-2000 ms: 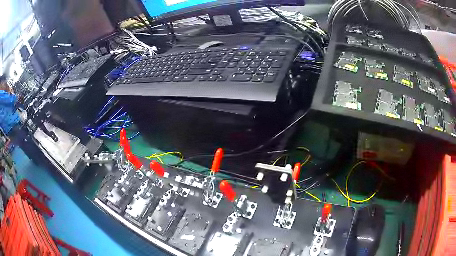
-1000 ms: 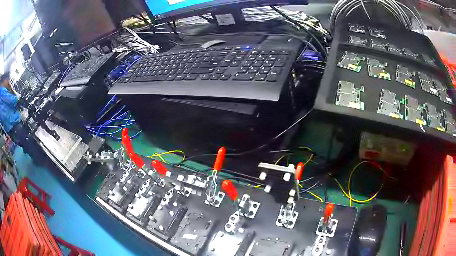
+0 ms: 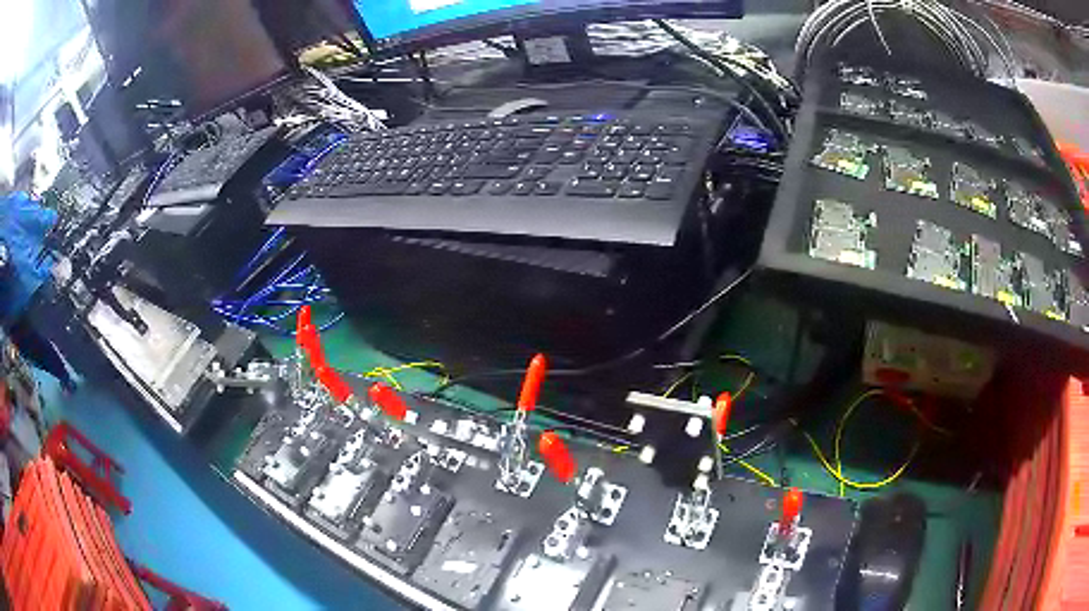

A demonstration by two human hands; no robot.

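Note:
No hand is in the picture. A long black test fixture (image 3: 478, 549) with a row of board nests lies across the bottom. Several red-handled toggle clamps stand behind the nests; one handle (image 3: 533, 384) stands nearly upright, another (image 3: 557, 456) leans. A clamp near the right carries a dark plate with white pads (image 3: 671, 406), raised. A black foam tray (image 3: 824, 277) at the upper right holds rows of small circuit boards (image 3: 842, 232), some with yellow spots. A wide black keyboard (image 3: 478, 173) rests on a black box behind the fixture.
A dark mouse (image 3: 886, 551) sits at the fixture's right end. Orange-red trays (image 3: 1039, 513) are stacked at the right edge, more (image 3: 60, 525) at lower left. Yellow wires loop behind the fixture. A pale box (image 3: 926, 358) sits under the foam tray. A person in blue (image 3: 24, 245) is far left.
The whole view has shifted slightly, so bench things appear a little further right. The person in blue shows more at the far left than 2 seconds ago. The clamps look unchanged.

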